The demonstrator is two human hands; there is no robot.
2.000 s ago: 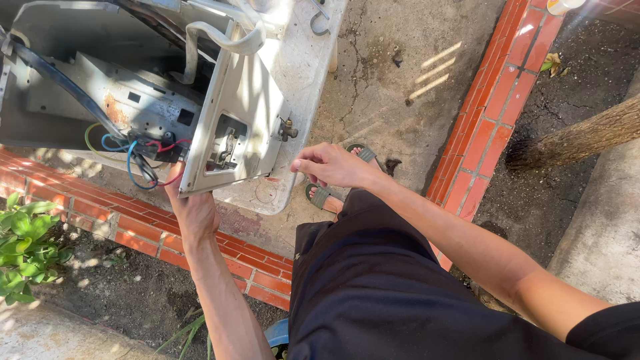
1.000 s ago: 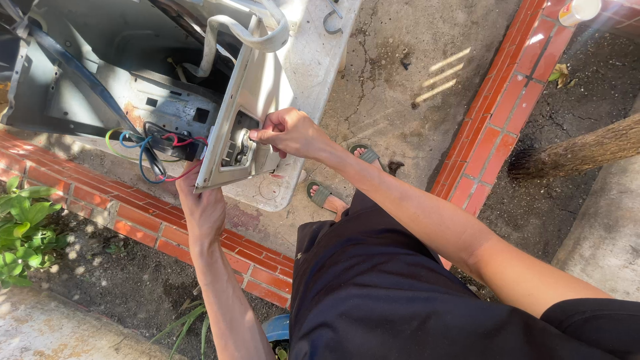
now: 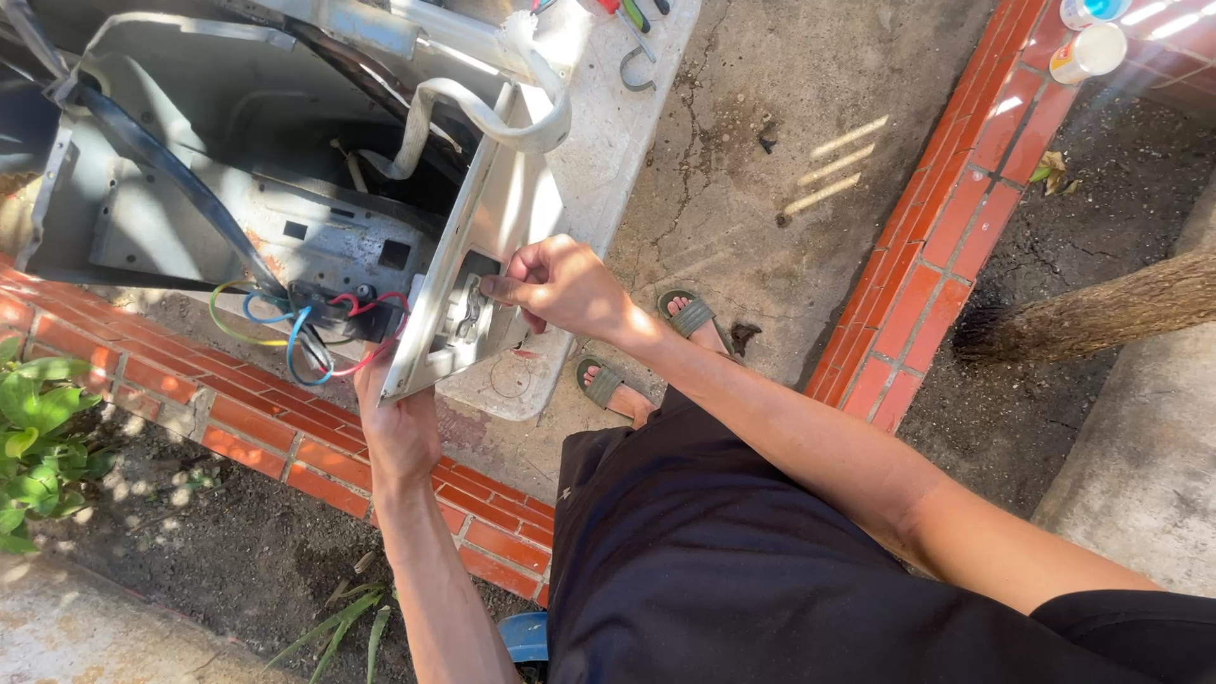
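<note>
An opened metal appliance housing [image 3: 190, 209] lies on a white plastic table [image 3: 636, 123]. My left hand [image 3: 404, 427] is under the lower end of its white side panel [image 3: 503, 199], by a black electrical part [image 3: 351, 318] with red, blue and yellow-green wires [image 3: 302, 342]; the fingers are mostly hidden behind the panel. My right hand [image 3: 560, 285] has thumb and forefinger at a small pale metal fitting [image 3: 467, 306] in the panel's rectangular recess; whether they pinch it is unclear. A flat whitish strap [image 3: 427, 104] loops over the panel's upper part.
Screwdriver-like tools [image 3: 636, 19] and a curved metal clip [image 3: 635, 71] lie on the table's far side. Two small tubs [image 3: 1088, 54] stand on the red brick edging [image 3: 936, 247]. A tree trunk [image 3: 1092, 309] is at right, a leafy plant [image 3: 38, 427] at left. My sandalled feet [image 3: 617, 391] are beside the table.
My right hand has moved left from beside the panel to the fitting in its recess. My left hand stays at the panel's lower end.
</note>
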